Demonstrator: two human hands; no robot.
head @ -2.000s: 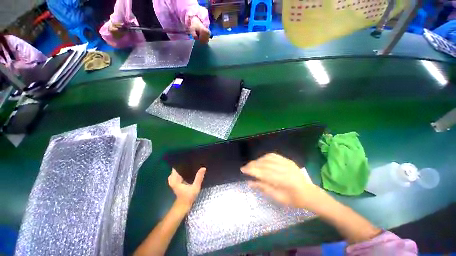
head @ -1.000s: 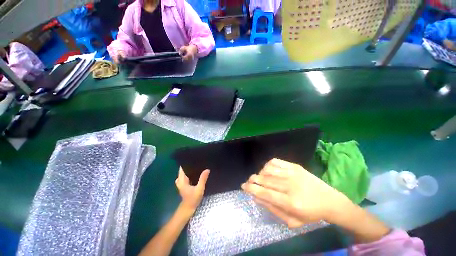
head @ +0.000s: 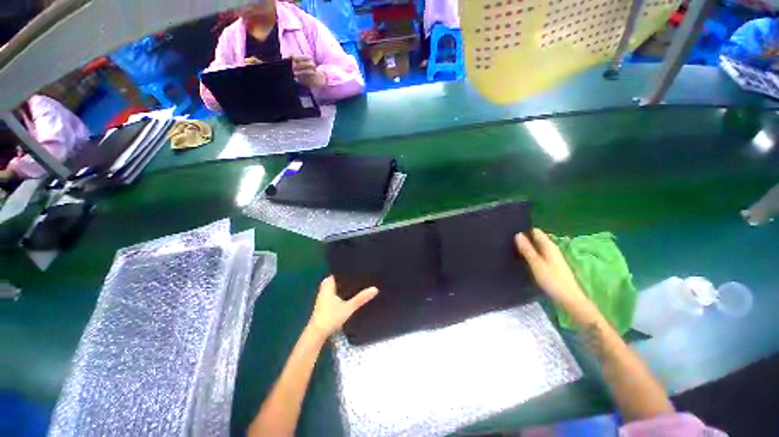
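Observation:
A flat black panel unit is tilted up above a bubble wrap sheet, with its long upper edge away from me. A dark vertical band crosses its middle. My left hand grips its left end, thumb on the near face. My right hand grips its right end near the upper corner. Fingers behind the panel are hidden. A crumpled green cloth lies right of the panel, partly behind my right forearm.
A stack of bubble bags lies at left. Another black unit rests on bubble wrap beyond the panel. A white bottle is at right. A person in pink holds a black panel opposite. A yellow sheet hangs above.
My right hand has moved from over the panel's near middle to its right end and grips it. The panel's face is more visible. The person opposite has raised their panel upright.

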